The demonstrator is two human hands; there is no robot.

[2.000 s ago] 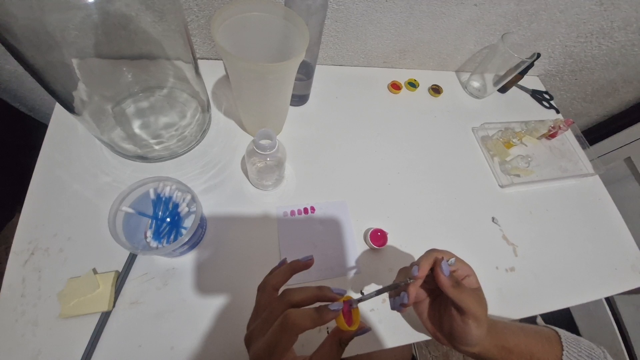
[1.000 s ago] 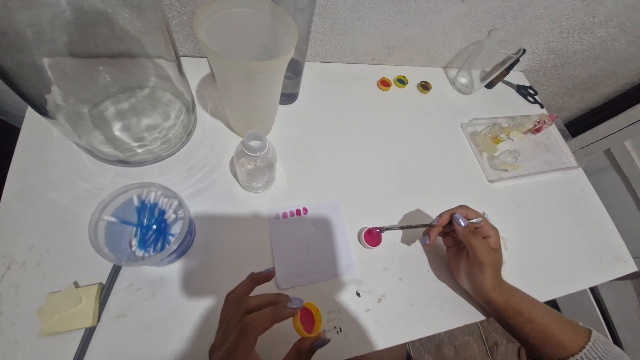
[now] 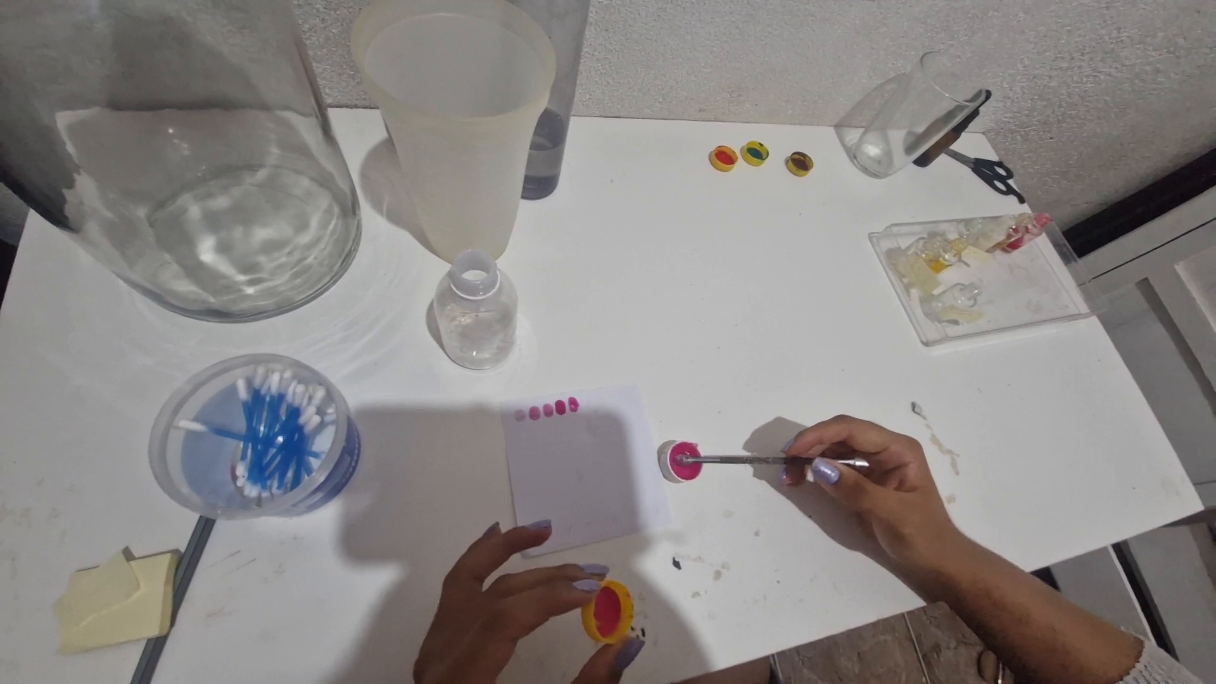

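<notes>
My right hand (image 3: 869,484) holds a thin metal tool (image 3: 750,460), its tip in the pink paint of a small white pot (image 3: 669,462). Between thumb and fingers, my left hand (image 3: 532,603) grips a yellow cap (image 3: 620,624) with pink inside, near the table's front edge. A white paper square (image 3: 584,484) lies left of the pot, with a row of several pink dabs (image 3: 548,410) along its top; shadow covers much of it. Behind the paper stands an uncapped clear bottle (image 3: 478,328) with clear liquid.
On the left are a large glass jar (image 3: 237,237), a tub of cotton swabs (image 3: 180,475) and yellow notes (image 3: 119,603). Behind stands a frosted plastic vessel (image 3: 456,142). Three colored caps (image 3: 723,159), a drinking glass (image 3: 879,142), scissors (image 3: 993,176) and a plastic tray (image 3: 1026,318) are at right.
Two seconds ago the tool was at the yellow cap in my left hand; since then my right hand has moved it to the white pot. The hands are farther apart.
</notes>
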